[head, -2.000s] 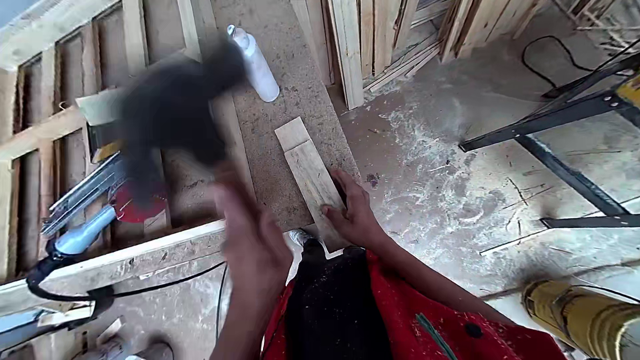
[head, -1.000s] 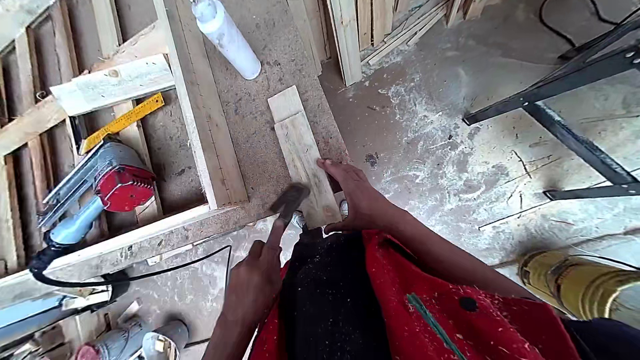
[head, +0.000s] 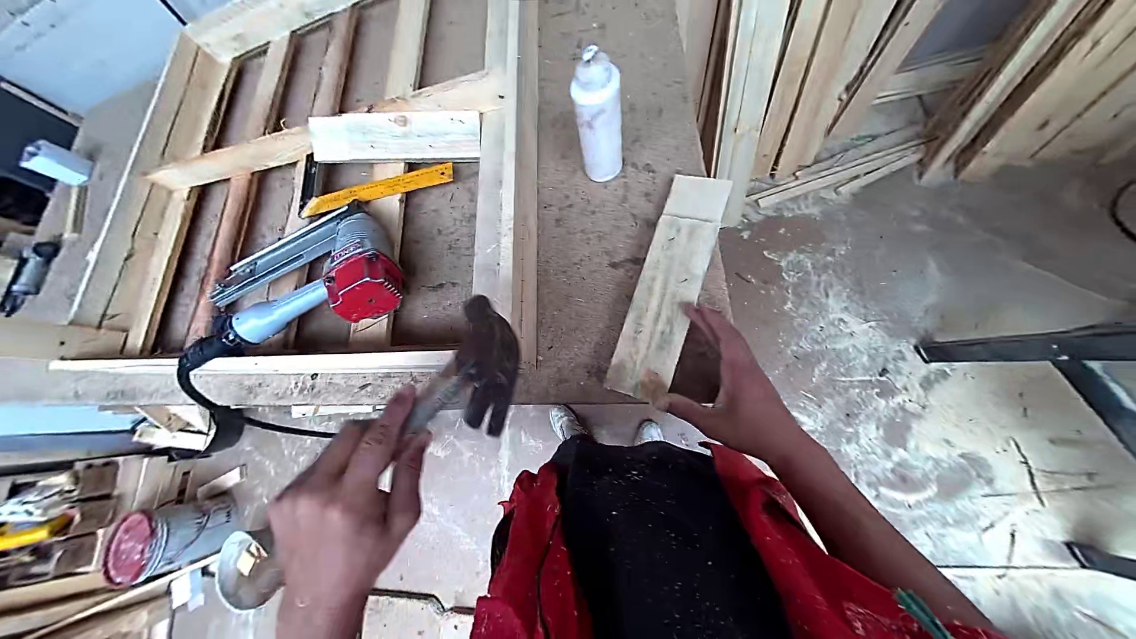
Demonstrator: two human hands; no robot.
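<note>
My left hand (head: pixel 355 497) is closed around the handle of a claw hammer (head: pixel 490 359), whose head hangs over the front edge of the workbench. A short wooden board (head: pixel 670 280) with a line across its far end lies on the bench top. Beside its near end is my right hand (head: pixel 732 386), fingers spread, thumb at the board's near corner and fingertips by its right edge. A white plastic bottle (head: pixel 598 124) stands farther back. A red and grey nail gun (head: pixel 359 280) lies in a wooden frame (head: pixel 510 195) at the left.
An orange-bladed try square (head: pixel 382 188) and a loose board (head: pixel 395 136) lie by the nail gun, whose black hose (head: pixel 191 377) runs over the bench edge. Wooden planks (head: pixel 799 89) stand behind the bench. Buckets (head: pixel 164 541) are at lower left, a dark metal stand (head: pixel 1021 346) at right.
The hammer has moved left, off the board's near end. My right hand has loosened from the board's edge, its fingers now spread. The view has shifted.
</note>
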